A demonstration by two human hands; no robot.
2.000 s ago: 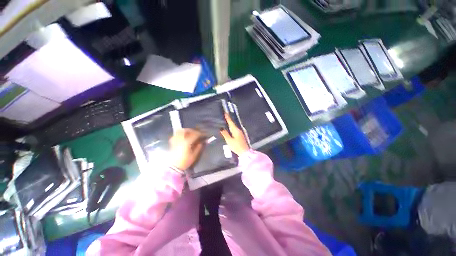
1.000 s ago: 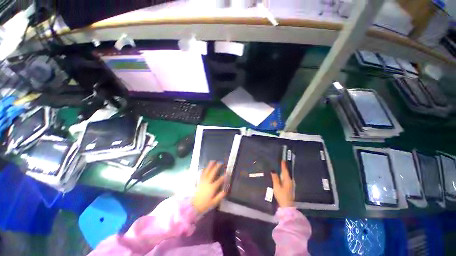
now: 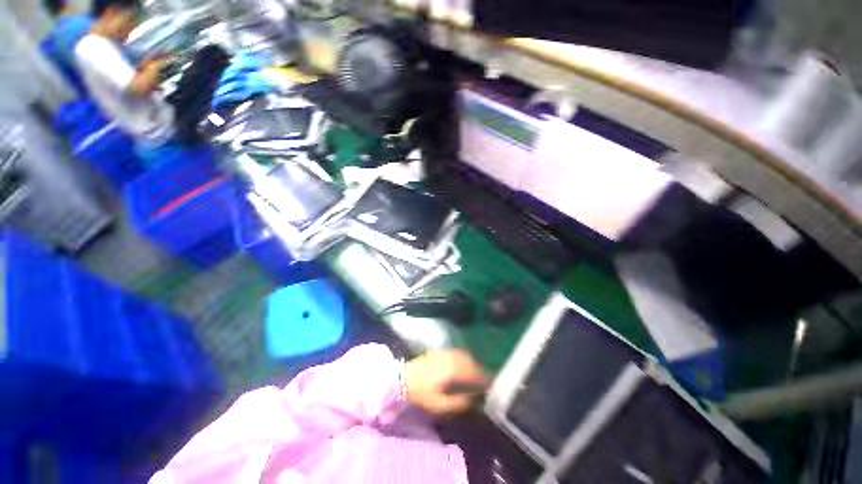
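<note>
My left hand (image 3: 444, 381), in a pink sleeve, is at the bench's front edge, just left of the tablets. It is blurred, and I cannot tell whether its fingers hold anything. Beside it a dark tablet (image 3: 577, 378) lies on a white foam sheet (image 3: 510, 380). A second dark tablet (image 3: 647, 440) overlaps its right side and is cut off by the bottom edge. A small white label shows on it. My right hand is out of the picture.
Left along the green bench are a black mouse (image 3: 506, 304), a black handheld device (image 3: 435, 305) and stacked tablets (image 3: 397, 216). Behind are a keyboard (image 3: 515, 232) and monitor (image 3: 605, 180). A blue stool (image 3: 305, 318), blue crates (image 3: 184, 203) and a person (image 3: 118, 85) are at left.
The view has swung left, bringing the stool, crates and person into sight. My left hand has moved off the tablets to their left side. My right hand has left the picture.
</note>
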